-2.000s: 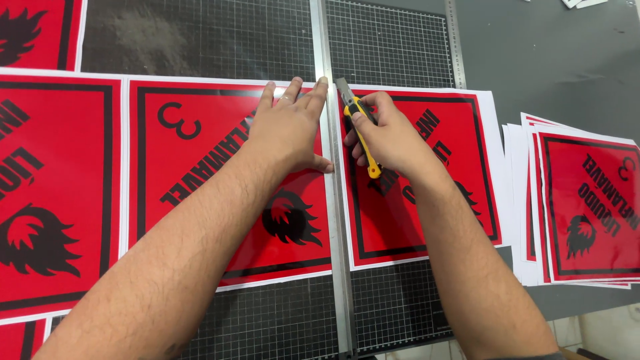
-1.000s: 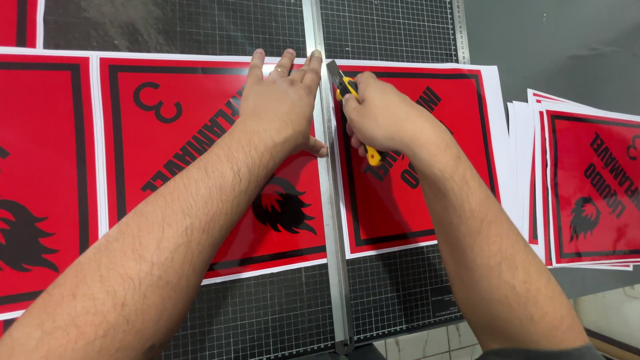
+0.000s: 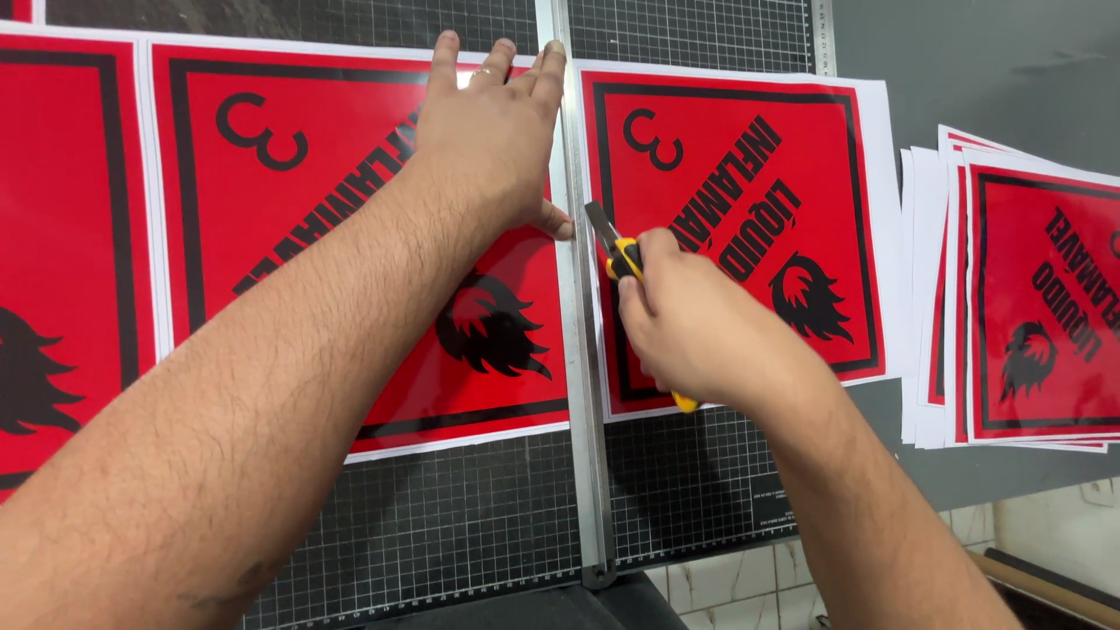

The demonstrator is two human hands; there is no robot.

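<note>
My left hand lies flat with spread fingers on a red printed sign sheet, its thumb and fingertips against the metal straightedge. A yellow and black snap-off utility knife is gripped in my right hand, just right of the straightedge, its blade out and angled up toward the metal edge. Under the knife lies another red sign with black lettering, a flame symbol and a white margin. The straightedge crosses the sheets from top to bottom. Where exactly the blade tip touches cannot be told.
A dark cutting mat with a white grid lies beneath the sheets. At right, a loose stack of similar red signs rests on the grey table. A ruler strip shows at the mat's far right edge. White tiles are below the table's edge.
My right hand and the knife have moved down along the straightedge, toward me. My left hand keeps its place against the straightedge. More of the right sign's lettering shows.
</note>
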